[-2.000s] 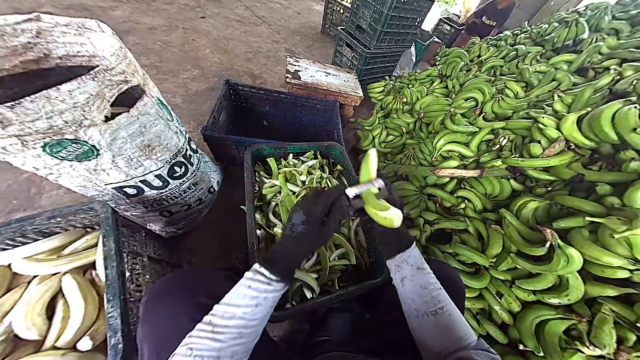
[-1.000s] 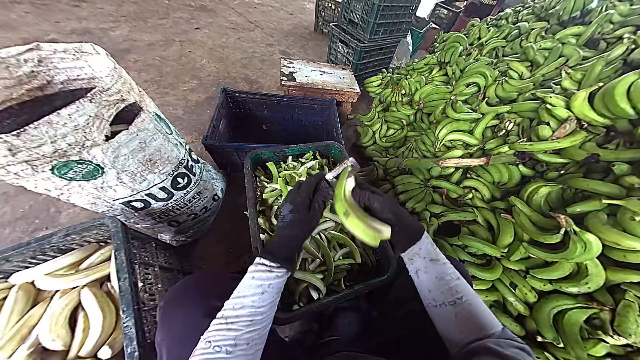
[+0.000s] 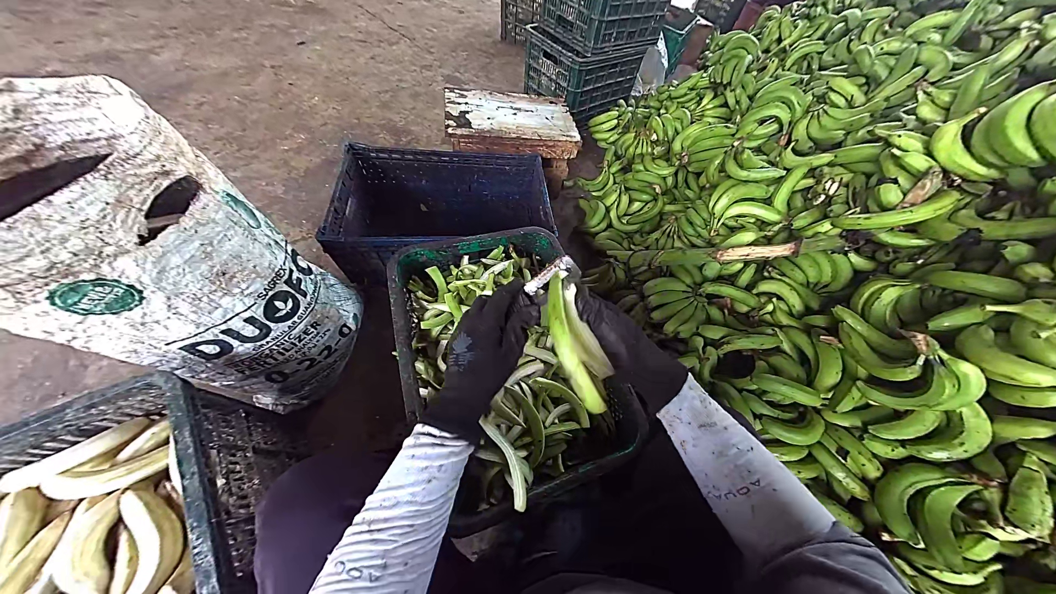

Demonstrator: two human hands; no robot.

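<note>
Both hands wear black gloves and meet above a dark crate point(image 3: 635, 429) filled with green plantain peels point(image 3: 528, 396). My left hand point(image 3: 487, 351) is closed around a small peeling tool point(image 3: 549, 274), whose pale, wrapped-looking part sticks out by the fingers; its blade cannot be made out. In my right hand point(image 3: 631, 346) is a green plantain point(image 3: 569, 342), pointing down toward the peels, with a paler strip along its right side. The tool lies against the plantain's upper end. The right fingers are partly hidden behind the fruit.
A large heap of green plantains point(image 3: 825, 330) fills the right side. Beyond the peel crate are a blue crate point(image 3: 437, 239), a worn wooden stool point(image 3: 511, 115) and stacked crates point(image 3: 577, 74). At left stand a white fertilizer sack point(image 3: 190, 247) and a crate point(image 3: 194, 478) of peeled plantains point(image 3: 91, 511).
The plantain has turned between my hands; it now points down more steeply. Its paler side strip shows more plainly than a second ago. Both hands stay over the peel crate.
</note>
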